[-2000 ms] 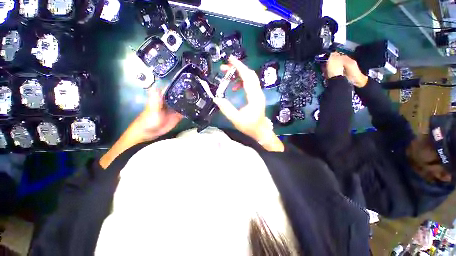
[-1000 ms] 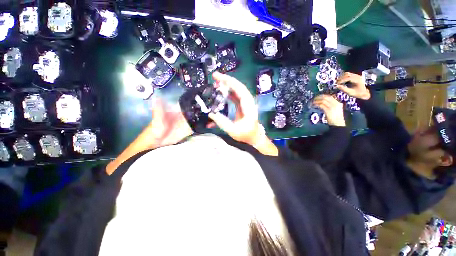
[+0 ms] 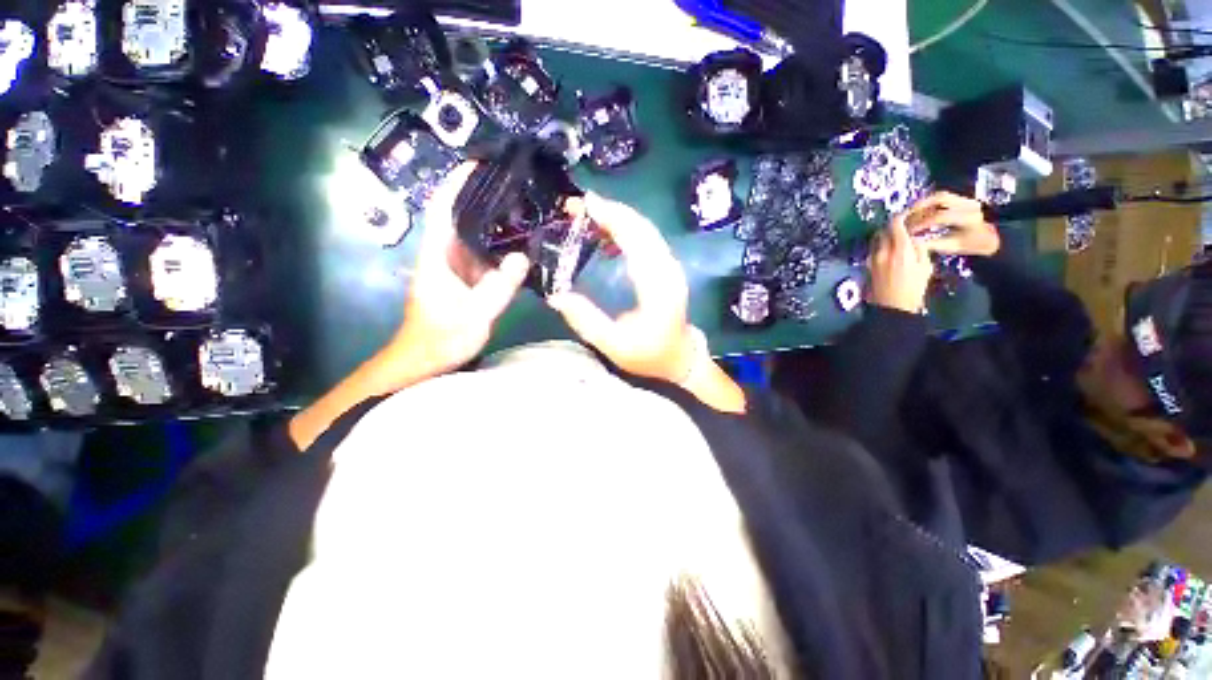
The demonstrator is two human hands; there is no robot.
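My left hand (image 3: 449, 286) grips a black housing (image 3: 505, 199) from its left side, thumb at its lower edge. The housing is tilted and its inside is dark. My right hand (image 3: 635, 286) holds a small pale board-like part (image 3: 569, 253) between thumb and fingers at the housing's right side. Thin reddish wires show between the two. Whether the part touches the housing I cannot tell. Several open black shells, one of them a front shell (image 3: 409, 157), lie on the green bench beyond my hands, with white-ringed round parts (image 3: 452, 117) beside them.
A black tray (image 3: 253, 286) with several units in rows is at the left. A neighbouring person's hands (image 3: 930, 239) work at the right, near a heap of small dark parts (image 3: 787, 233). Black units (image 3: 726, 93) and a blue tool (image 3: 728, 21) lie at the back.
The housing was face up two seconds ago and is now turned and tilted. My left hand has closed around it. My right hand stays beside it with the pale part.
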